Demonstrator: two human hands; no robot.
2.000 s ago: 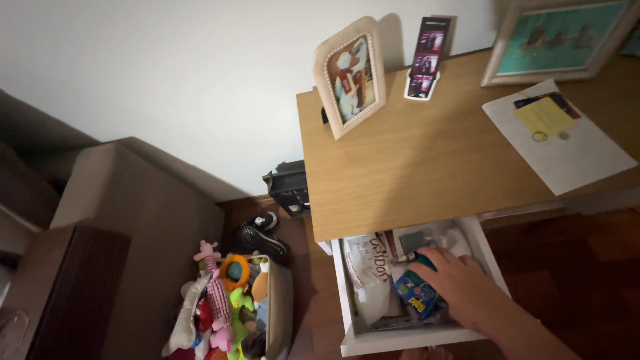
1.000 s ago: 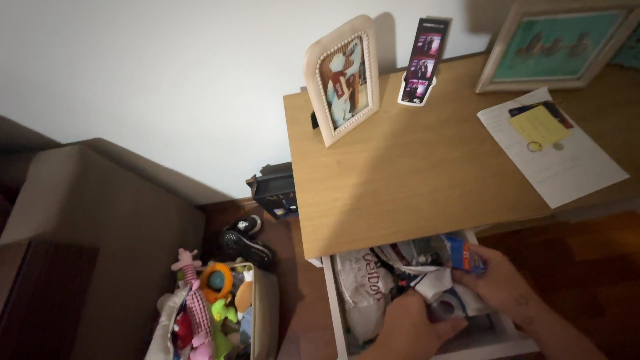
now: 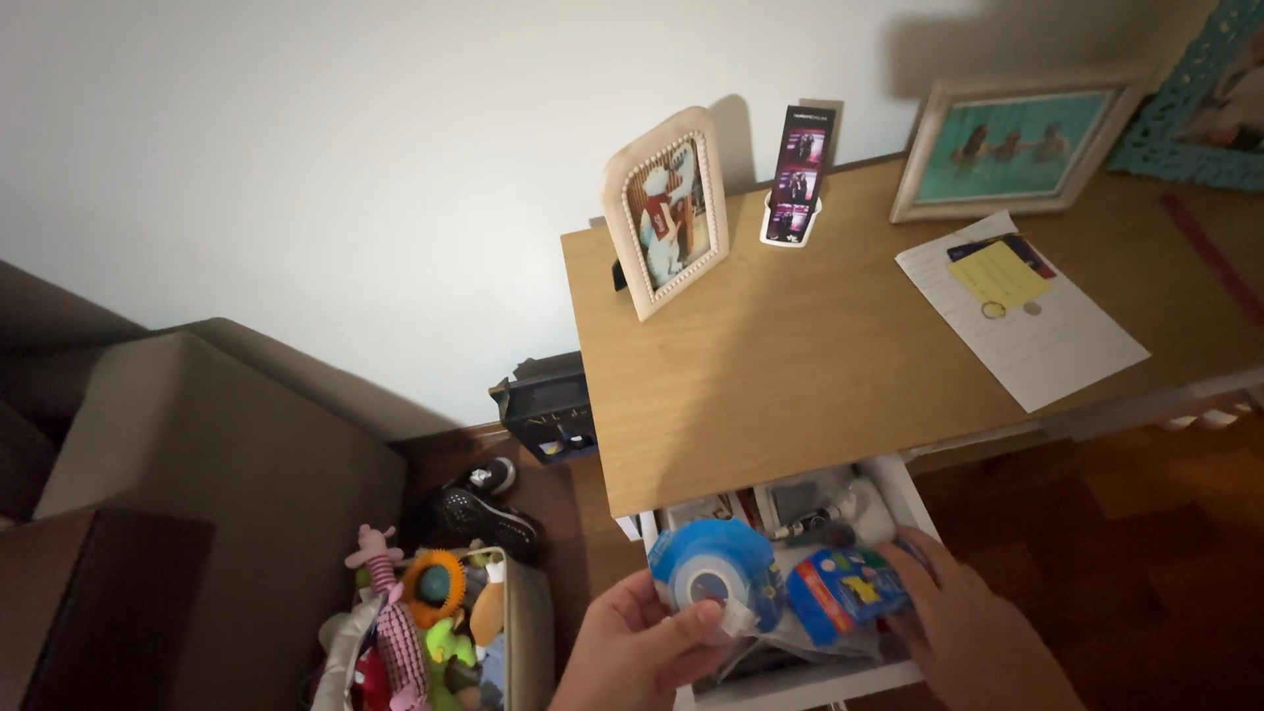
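My left hand (image 3: 652, 632) grips a round blue package with a clear, ring-shaped centre (image 3: 726, 568), thumb on its lower edge, above the open white drawer (image 3: 913, 513). At the drawer's right side, my right hand (image 3: 958, 612) has its fingers at a blue packet with a yellow figure and a red stripe (image 3: 844, 592); the fingertips are partly hidden behind it. Behind the two packages, a dark marker-like item (image 3: 805, 523), white wrapping and other small things lie in the drawer.
The wooden desk top (image 3: 790, 355) bears an arched photo frame (image 3: 671, 212), a photo strip in a stand (image 3: 798, 178), a pale photo frame (image 3: 1017, 148) and paper (image 3: 1057, 336). Left below are a toy bin (image 3: 528, 622), black shoes (image 3: 484, 513) and a black box (image 3: 548, 405).
My left hand, absent two seconds ago and in the drawer one second ago, now holds up the round blue package. The white bag with lettering no longer shows at the drawer's left.
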